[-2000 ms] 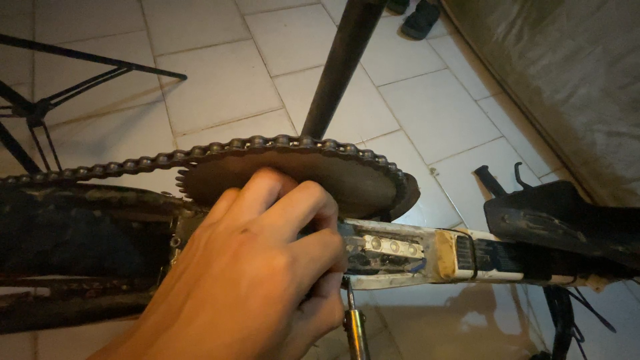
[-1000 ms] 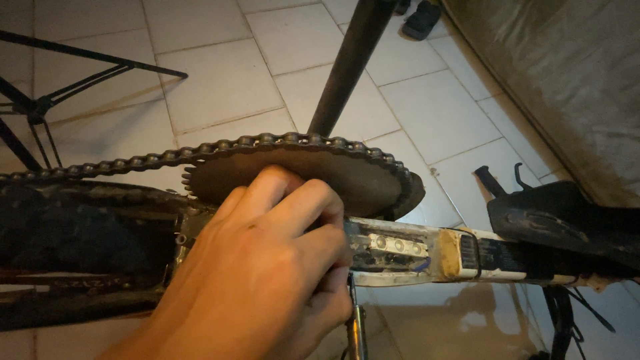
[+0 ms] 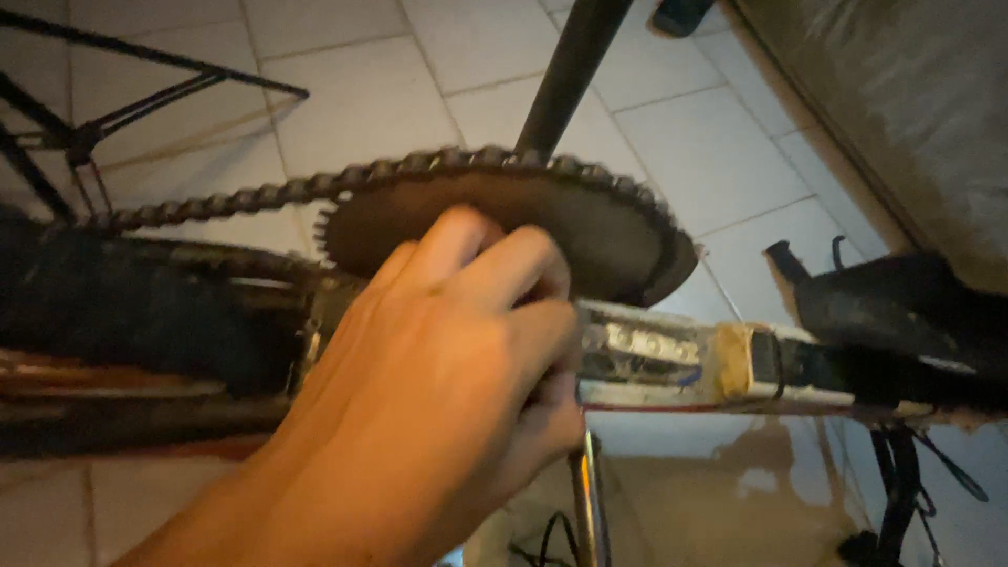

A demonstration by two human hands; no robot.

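Note:
My left hand [image 3: 441, 346] reaches in from the lower left, palm down, over a bicycle frame. Its fingers are curled close against the lower side of a dark toothed chainring [image 3: 606, 236]; the fingertips and anything between them are hidden. A bicycle chain [image 3: 299, 189] runs over the chainring's top edge and off to the left. Just right of the hand lies the worn white frame tube [image 3: 803, 394], with a pale metal strip [image 3: 650, 344] on it. Below the thumb a shiny metal rod [image 3: 591, 496] points downward. My right hand is not in view.
A dark knobbly tyre [image 3: 142, 315] is at the left. Black thin metal legs [image 3: 150, 55] stand at the upper left. A thick black tube [image 3: 571, 79] rises behind the chainring. A black part [image 3: 890, 303] juts out at the right, near a brown cloth-like surface [image 3: 890, 94]. Pale floor tiles [image 3: 354, 87] lie beneath.
The view has shifted, so the bicycle sits higher in the picture. My left hand stays beside the chainring, with its fingers still curled.

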